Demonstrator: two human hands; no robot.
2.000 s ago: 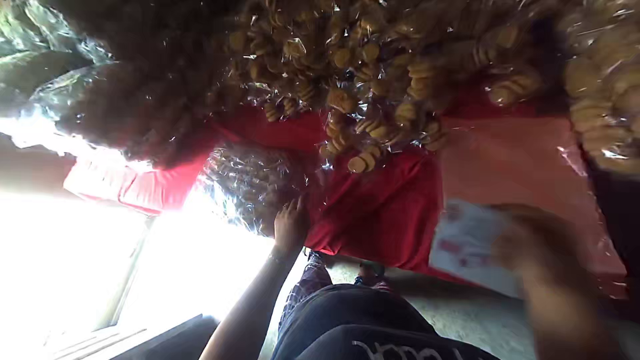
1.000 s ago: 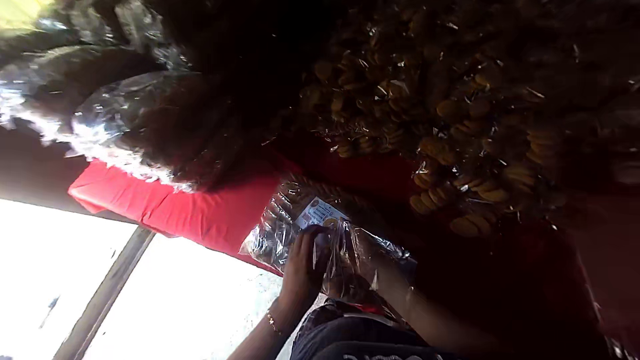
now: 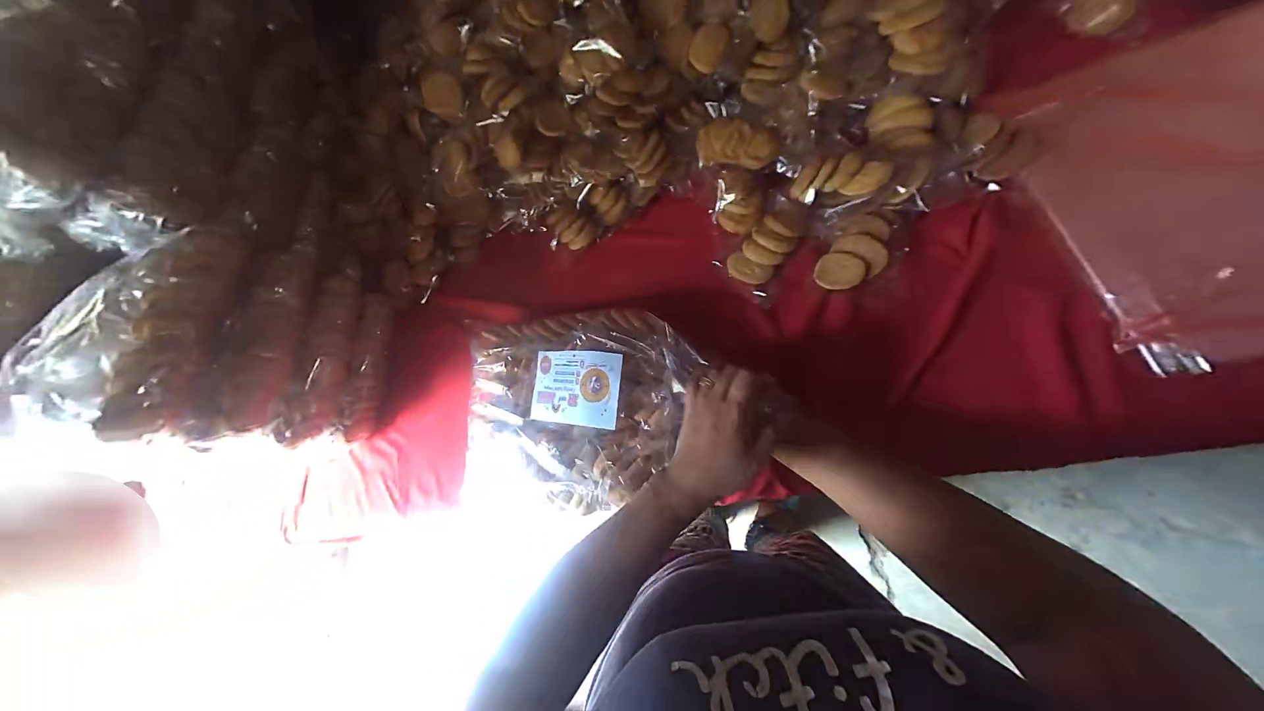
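A clear plastic bag of small brown snacks (image 3: 642, 434) lies at the near edge of the red cloth, with a printed white label (image 3: 577, 389) inside or on it. At the bag's right end, my left hand (image 3: 719, 430) grips the gathered plastic. My right hand (image 3: 780, 410) is close against it, mostly hidden in shadow behind the left one, so its fingers cannot be made out.
Clear bags of round, flat biscuits (image 3: 731, 143) cover the far side of the red cloth (image 3: 987, 365). Larger filled bags (image 3: 267, 346) are at left. A stack of flat clear plastic (image 3: 1165, 188) lies at right. Bright light washes out the lower left.
Two seconds ago my right hand held a white printed sheet at the right. Now it is beside my left hand at the bag's end, and a white label shows on the bag.
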